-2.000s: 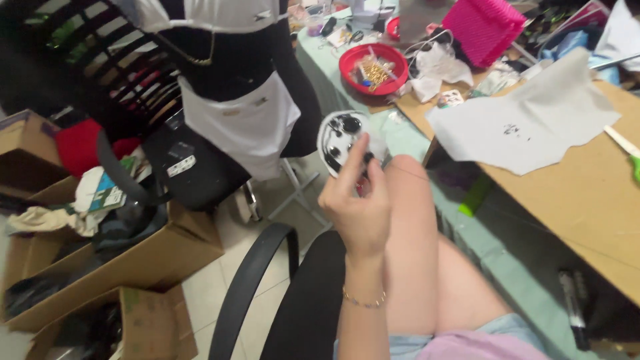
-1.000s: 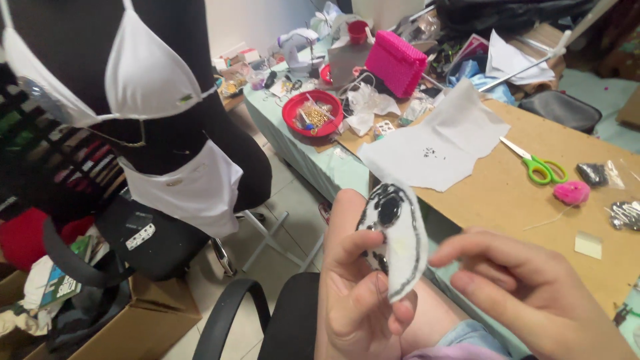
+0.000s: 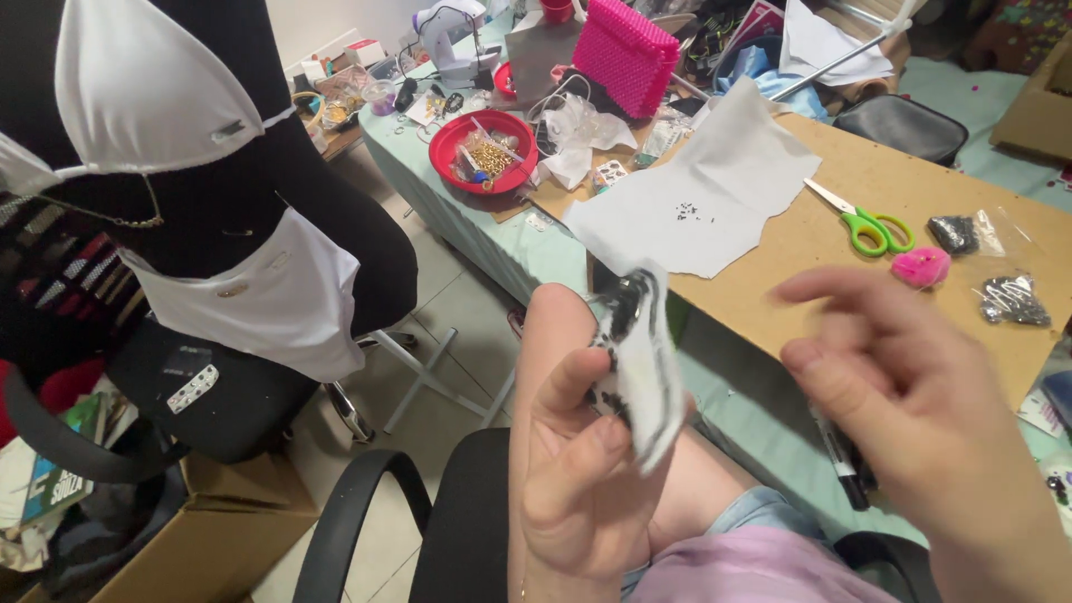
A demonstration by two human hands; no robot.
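My left hand (image 3: 586,469) holds a white fabric piece (image 3: 649,368) with black beadwork between thumb and fingers, above my lap. To its right, my right hand (image 3: 879,377) is raised and blurred, apart from the piece; thumb and index finger are near each other, and I cannot tell whether they pinch a needle or thread. Beyond both hands lies a white cloth (image 3: 695,184) with small black beads (image 3: 688,212) on it. Green-handled scissors (image 3: 863,226), a pink pincushion-like object (image 3: 920,266) and bags of black beads (image 3: 1013,299) rest on the brown board (image 3: 754,310).
A red bowl (image 3: 483,152) of gold-coloured findings stands on the table's far left part, near a bright pink beaded bag (image 3: 626,55) and a small sewing machine (image 3: 452,38). On the left, a black mannequin (image 3: 352,201) wears a white bikini. A chair armrest (image 3: 360,502) is beside me.
Two seconds ago only one hand was in view; my right hand now shows at the right. Since one second ago the beaded piece has turned more edge-on. The view has swung right since the first frame.
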